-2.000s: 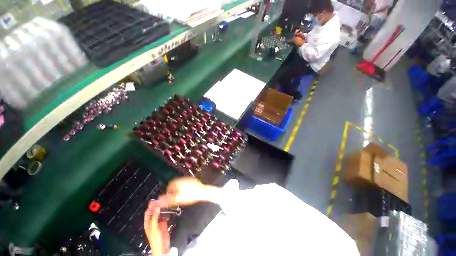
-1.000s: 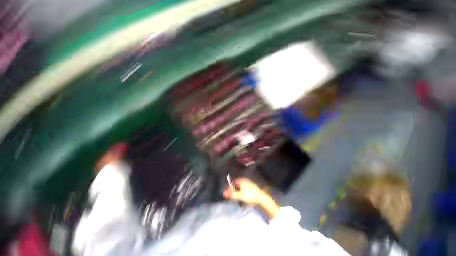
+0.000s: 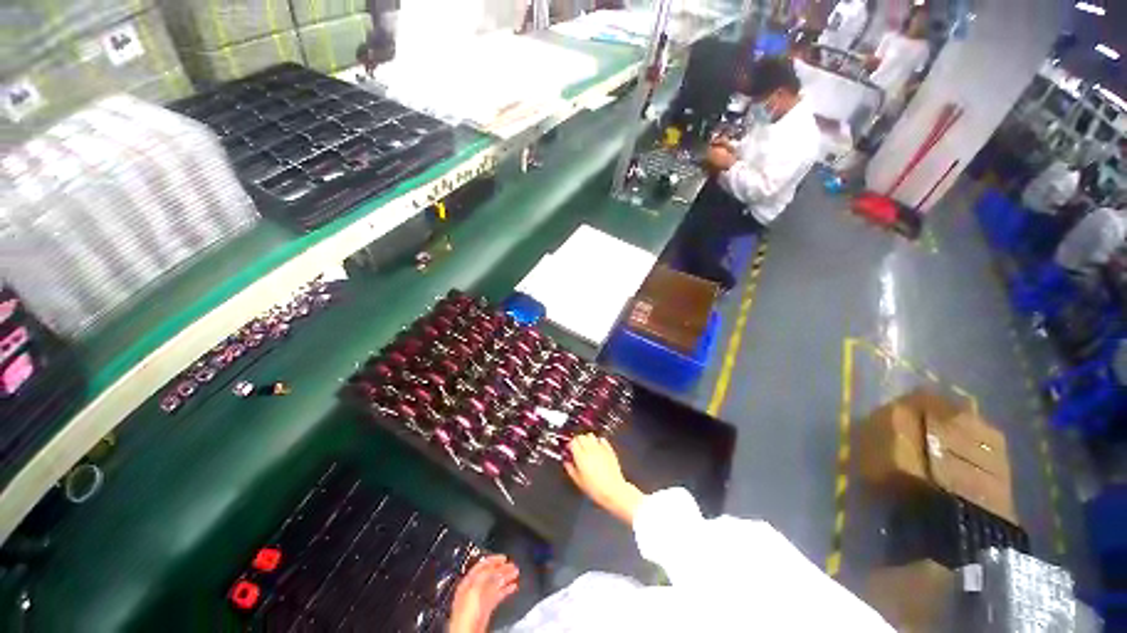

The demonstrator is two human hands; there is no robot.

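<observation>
The loaded carrier tray (image 3: 464, 383) bristles with dark pink units and silvery leads, with a white slip on it. My right hand (image 3: 599, 470) reaches its near right edge, fingertips at the units; whether they grip one is unclear. The black blister tray (image 3: 358, 556) lies nearer and to the left, with two bright red units (image 3: 256, 579) at its left end. My left hand (image 3: 482, 591) is over its right side, fingers apart, with nothing visible in it.
A dark empty tray (image 3: 680, 451) sits right of the loaded one. Behind are a blue parts bin (image 3: 524, 308), white sheets (image 3: 587, 282) and a blue crate (image 3: 667, 359). Small parts (image 3: 247, 346) line the bench under the raised shelf (image 3: 297, 241). A person (image 3: 772, 148) works farther along.
My hands, together over the blister tray at first, are now apart, the right at the loaded tray. A second red unit now sits beside the first. The view has shifted.
</observation>
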